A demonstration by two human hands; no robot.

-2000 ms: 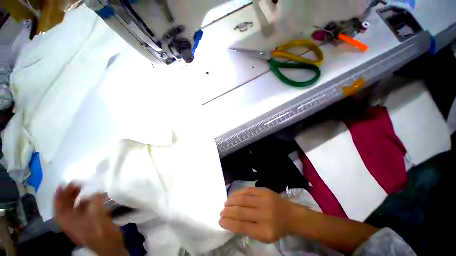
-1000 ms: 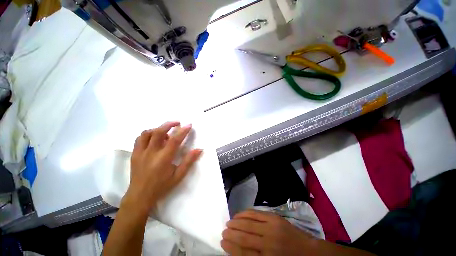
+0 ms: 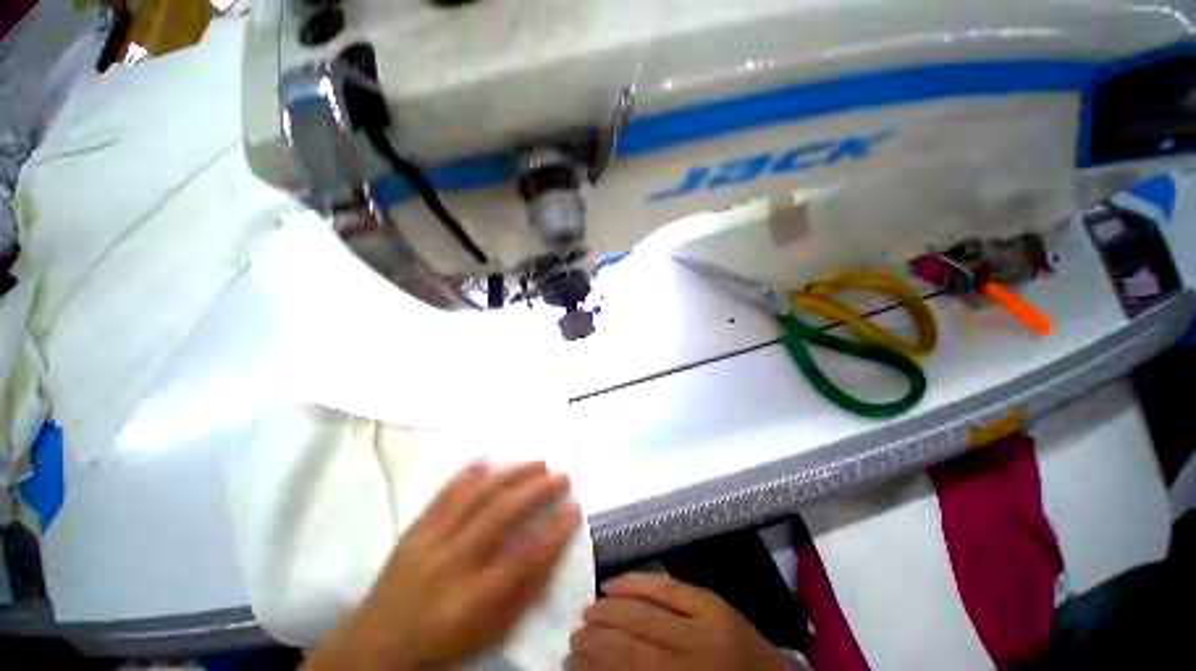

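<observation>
A white fabric piece point(image 3: 315, 524) lies over the table's front edge and hangs down towards the lap. My left hand point(image 3: 459, 564) lies flat on top of it, palm down. My right hand point(image 3: 676, 629) is at its lower right edge, fingers curled over the edge; the bottom of the picture cuts it off. The presser foot and needle area point(image 3: 575, 315) of the white sewing machine point(image 3: 525, 79) is above both hands, in strong glare. The fabric's upper edge is washed out by that light.
Scissors with yellow and green handles point(image 3: 853, 367) lie right of the needle. An orange-handled tool point(image 3: 1016, 308) is further right. White panels point(image 3: 118, 236) spread at the left. Maroon and white cut pieces point(image 3: 1003, 551) hang below the ruled table edge point(image 3: 787, 485) at right.
The view has tilted up, showing more of the machine. My left hand came from the blurred lower left onto the fabric, and its spread fingers now lie flatter. My right hand stays at the fabric's edge.
</observation>
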